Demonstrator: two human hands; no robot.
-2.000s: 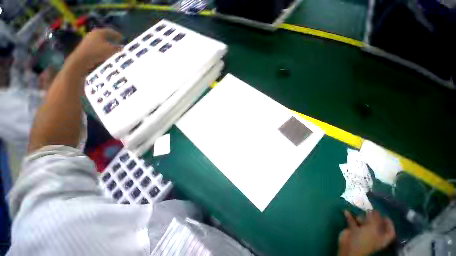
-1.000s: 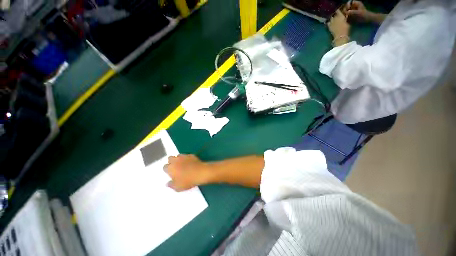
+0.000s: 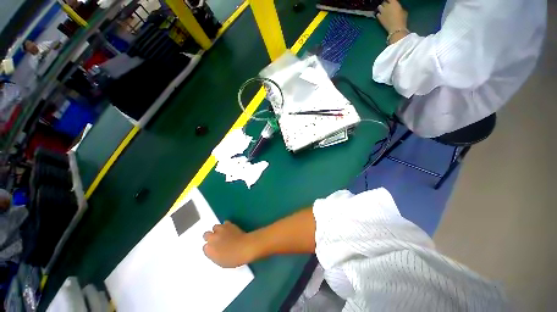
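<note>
My right hand (image 3: 229,245) rests with curled fingers on the right edge of the white foam sheet (image 3: 165,271); whether anything is between the fingers cannot be seen. The grey mesh-like square (image 3: 185,217) lies on the sheet's far corner, just beyond my hand. The glue syringe (image 3: 261,141), with its green cap, lies with its tip on torn white wiping paper (image 3: 235,159). My left hand is out of the picture.
The speckled white pad (image 3: 317,119) bears thin dark sticks, beside a looped hose (image 3: 261,97) and clear plastic. White foam trays (image 3: 68,300) are cut off at bottom left. Another person (image 3: 470,67) sits at right. A yellow post (image 3: 267,27) stands beyond the pad.
The view has swung right, away from the foam trays and my left arm. My right hand has moved from beside the wiping paper onto the foam sheet's edge, staying there over the last second.
</note>
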